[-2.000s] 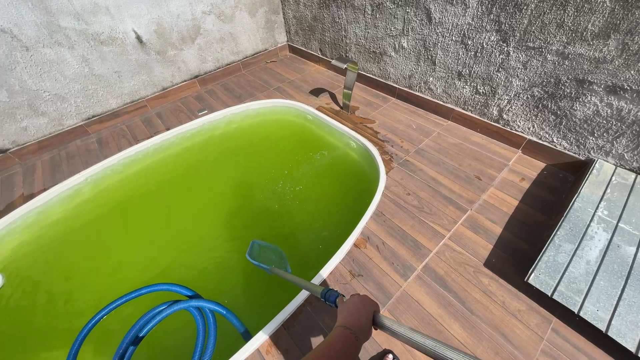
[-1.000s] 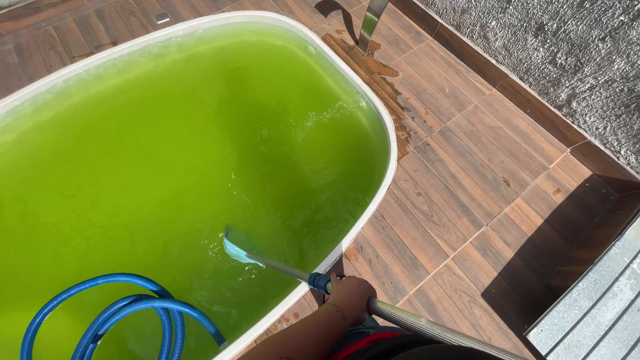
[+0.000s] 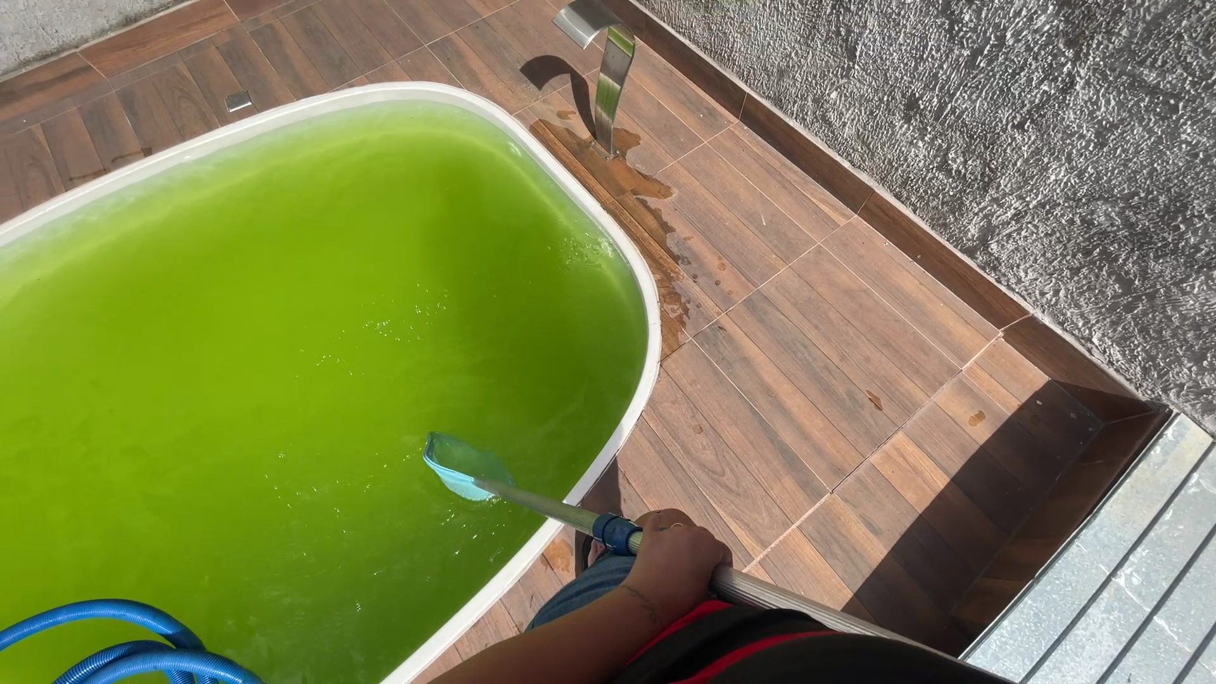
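My left hand (image 3: 679,560) is closed around the ribbed metal telescopic pole (image 3: 817,608), just behind its blue locking collar (image 3: 617,534). At the pole's far end, a light-blue skimmer net (image 3: 465,465) touches the water surface, partly dipped, close inside the pool's white rim (image 3: 646,380). Bright green, cloudy water (image 3: 313,313) fills the pool, with small glints around the net. A coiled blue ribbed hose (image 3: 123,655) shows at the bottom left. The pole runs off to the lower right past my black shirt with red stripes. My right hand is out of view.
A curved metal waterfall spout (image 3: 613,90) stands on the wood-look tile deck (image 3: 769,361) beside wet patches. A rough grey wall (image 3: 959,142) borders the deck on the right. At the lower right lies a grey slatted panel (image 3: 1130,579) with a dark shadow beside it.
The view has tilted down since the oldest frame, then shifted. The net, with clear mesh above the water two seconds ago, now sits at the surface. My left hand has kept its hold on the pole.
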